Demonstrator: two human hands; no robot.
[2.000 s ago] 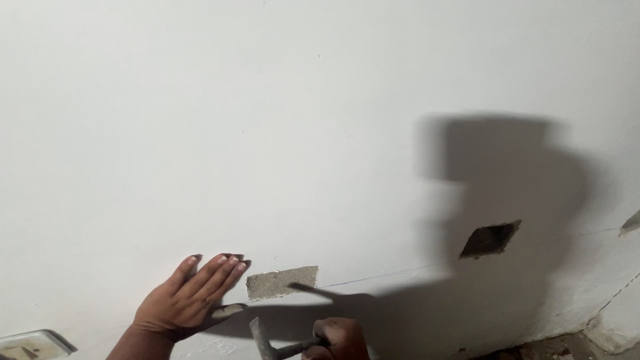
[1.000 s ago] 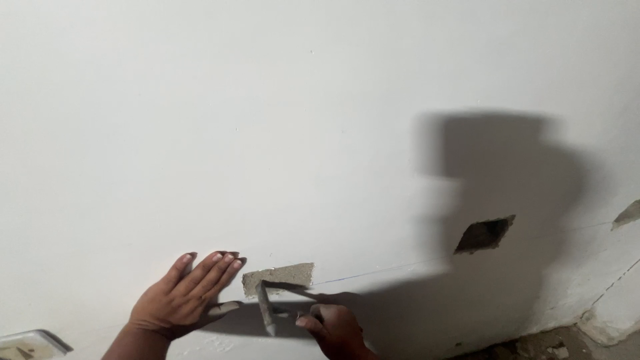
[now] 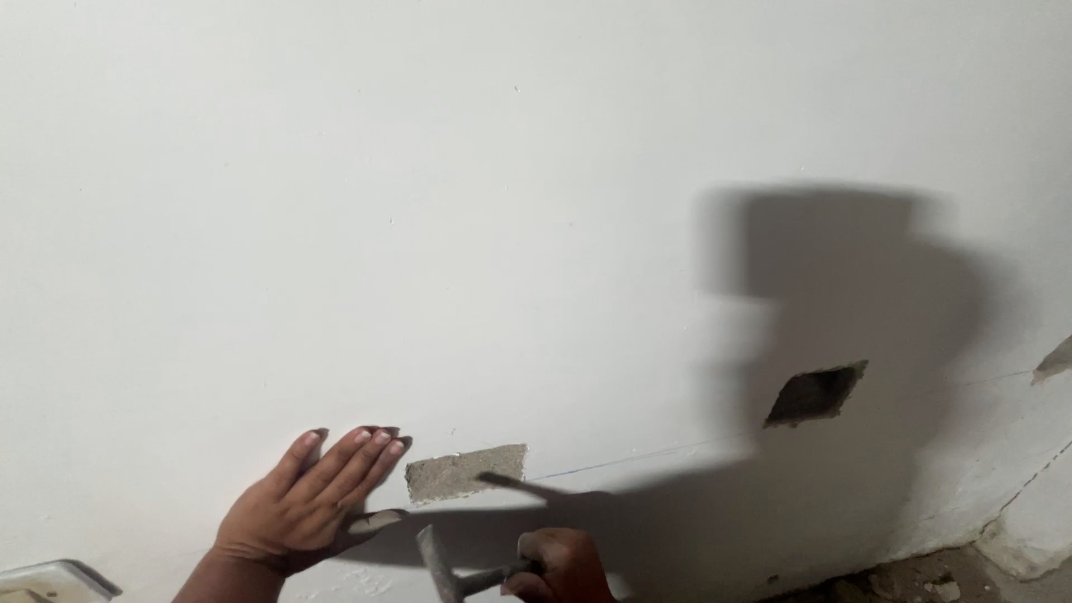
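My left hand point(image 3: 310, 502) lies flat against the white wall point(image 3: 502, 251), fingers extended, just left of a rectangular patch of exposed grey mortar point(image 3: 461, 474). Below that patch, my right hand point(image 3: 561, 565) grips the handle of a hammer point(image 3: 444, 565) with a narrow metal head, which is cut off by the lower frame edge. The hammer head appears apart from the patch, and a thin shadow falls across the patch's right part. A thin blue line point(image 3: 611, 462) runs along the wall from the patch to the right.
A dark square hole point(image 3: 816, 394) opens in the wall at right, within the shadow of a head and body. Another exposed patch point(image 3: 1053, 362) shows at the right edge. A plate-like fixture point(image 3: 59, 582) sits bottom left. Rubble point(image 3: 942, 586) lies at the wall's foot, lower right.
The hammer was up at the mortar patch one second ago; now its head is lower, below the patch. My left hand stays flat beside the patch.
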